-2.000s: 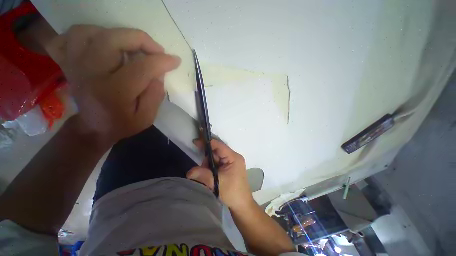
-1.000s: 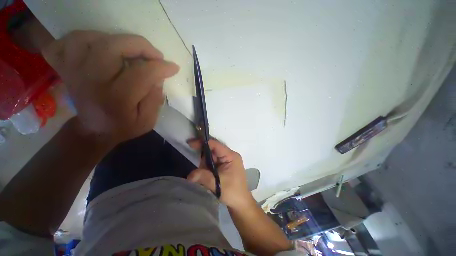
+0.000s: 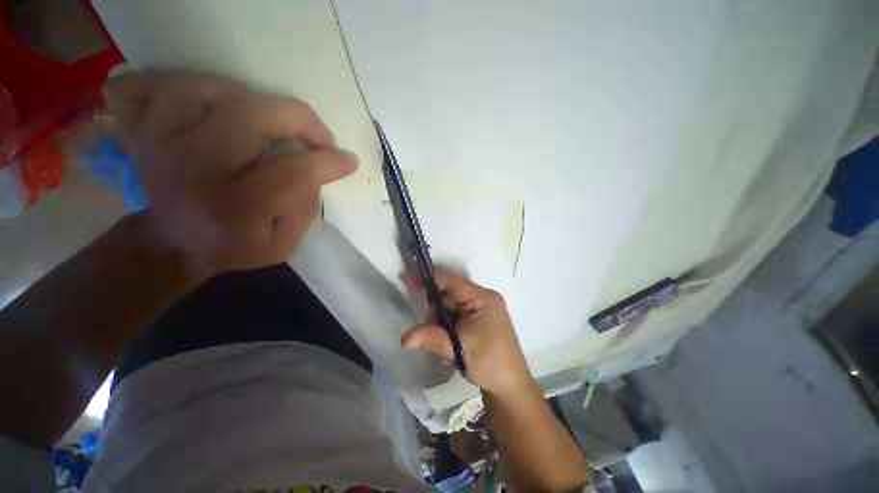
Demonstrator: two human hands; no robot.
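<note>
My right hand (image 3: 472,332) holds long black shears (image 3: 412,223) by the handles. The narrow blades lie over the pale sheet material (image 3: 598,125), their tips at the lower end of a thin dark line or slit. My left hand (image 3: 231,178) is large and blurred beside the blades, with its fingers curled and thumb and fingertip close together. Whether it pinches anything is hidden. A whitish strip (image 3: 352,284) hangs along the table edge between my hands. A short curved line shows on the sheet right of the shears.
A phone with a lit screen (image 3: 634,305) lies on the sheet at the right. A red stool (image 3: 58,96) stands at upper left, with orange and blue plastic beside it. Blurred items lie below the table edge, and a blue object (image 3: 856,188) is at far right.
The view has shifted. My right hand and the shears appear further right, the phone further left and lower. My left hand sits slightly lower, still curled. The blue object has entered at right.
</note>
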